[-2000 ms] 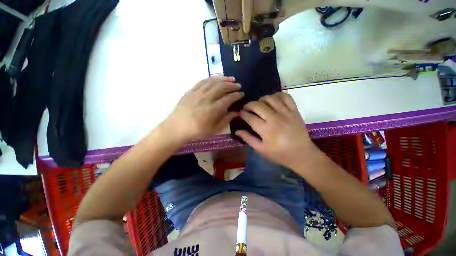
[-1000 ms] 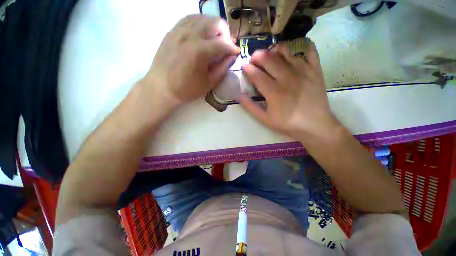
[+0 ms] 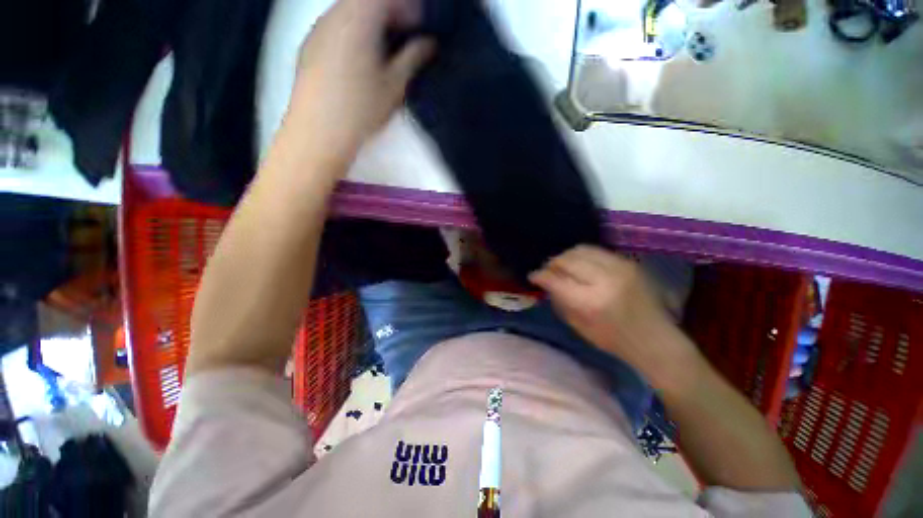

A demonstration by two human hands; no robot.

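A long black fabric piece (image 3: 506, 142) is stretched slantwise between my hands, over the table and its front edge, blurred by motion. My left hand (image 3: 369, 51) grips its far end near the top of the view. My right hand (image 3: 597, 293) pinches its near end over my lap. Other black strips (image 3: 218, 91) lie at the left of the table and hang over its edge. The presser foot (image 3: 651, 18) of the sewing machine shows at the top right, with no fabric seen under it.
The white table has a purple edge (image 3: 749, 241). Dark looped scissors (image 3: 853, 20) lie at the top right on the machine bed (image 3: 739, 86). Red slatted crates stand below the table at left (image 3: 182, 304) and right (image 3: 850, 395), with spools in the right one. A white stick (image 3: 491, 445) shows before my chest.
My hands have left the presser foot area. My left hand now holds fabric at upper left, and my right hand has come down over my lap. The view has shifted, placing the machine farther right.
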